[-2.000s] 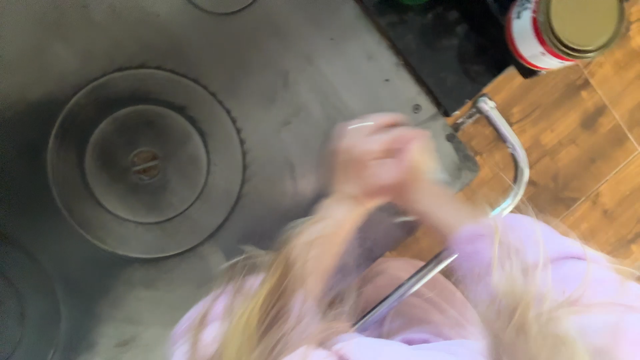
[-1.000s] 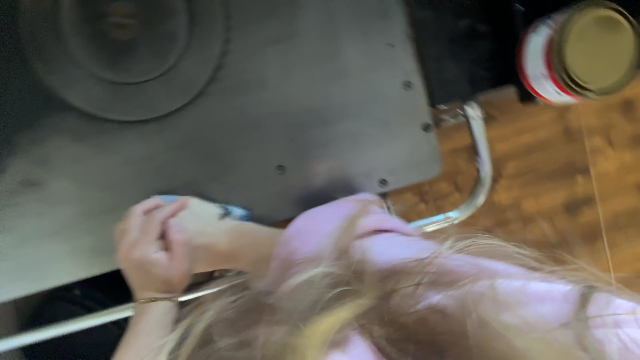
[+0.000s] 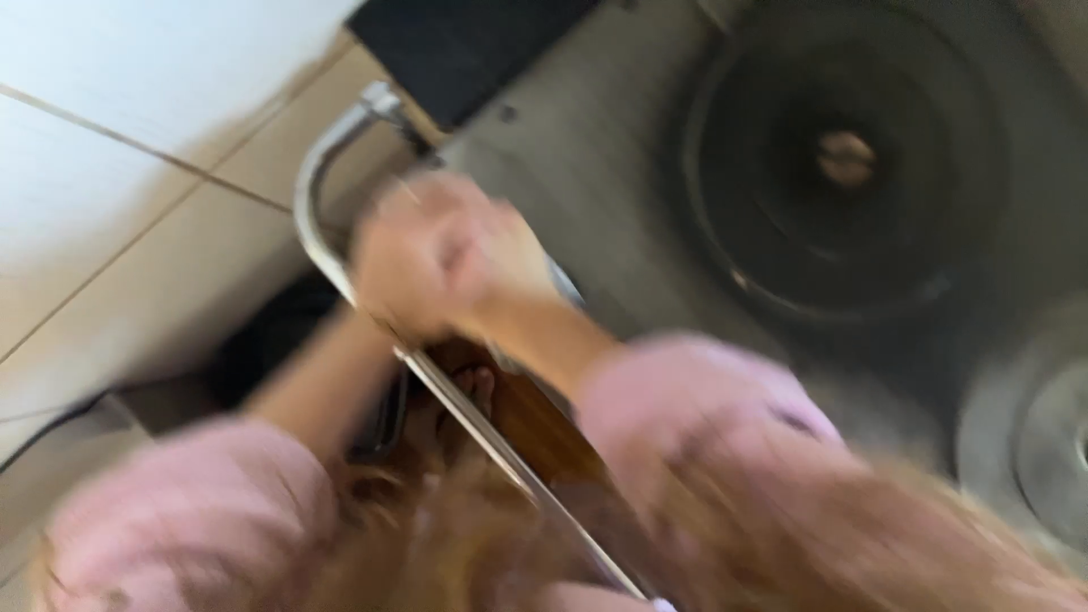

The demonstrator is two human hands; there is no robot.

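Note:
My left hand and my right hand are pressed together, blurred, over the metal rail and the near edge of a grey metal stove top. The left one lies against and partly over the right. A bit of a pale blue item, perhaps a cloth or sponge, shows at the right hand's far side; the rest is hidden beneath it. Round cooking plates with a small brownish centre lie to the right of the hands.
The rail curves round at the stove's left corner. Pale tiles lie at the left, and a black panel adjoins the stove at the top. A bare foot and wooden floor show below the rail. Long hair hangs across the lower view.
The view has swung to the other end of the stove and rail. My hands were together at the stove's near edge a second ago and are now by the rail's left bend.

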